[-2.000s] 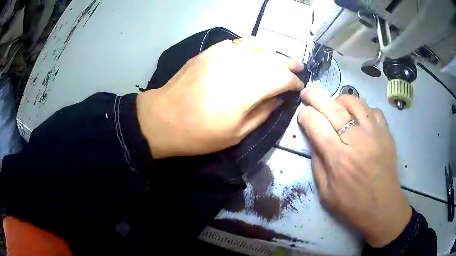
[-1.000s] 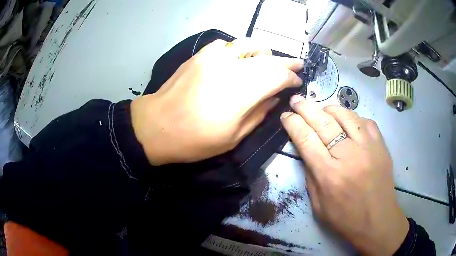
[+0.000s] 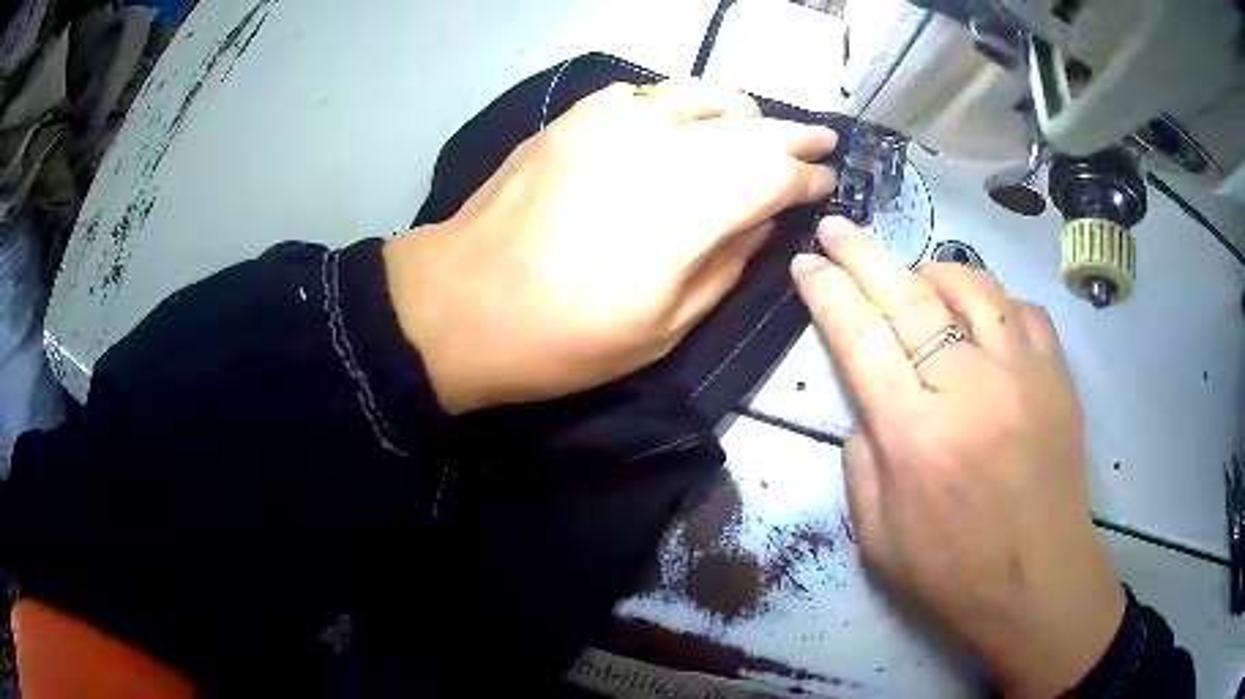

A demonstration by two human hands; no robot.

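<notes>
A black garment piece [image 3: 744, 328] with pale stitch lines lies on the white machine table, its edge at the presser foot [image 3: 860, 171]. My left hand [image 3: 614, 246] lies over the cloth, fingertips beside the foot; its fingers are bent and the cloth under them is partly hidden. My right hand [image 3: 942, 410], with a ring, rests its index and middle fingertips on the cloth edge just in front of the foot. The needle plate [image 3: 907, 216] shows right of the foot. I cannot tell whether either hand pinches the cloth.
The machine head [image 3: 956, 82] is at the upper right, with a cream ribbed tension dial [image 3: 1098, 260]. A slim black tool [image 3: 1237, 533] lies at the right edge. A ruler tape [image 3: 655, 677] runs along the front edge. Piled cloth [image 3: 48, 123] is at the far left.
The garment piece and my left hand have shifted slightly up and right since a second ago. My right fingertips have moved up and right, closer to the foot.
</notes>
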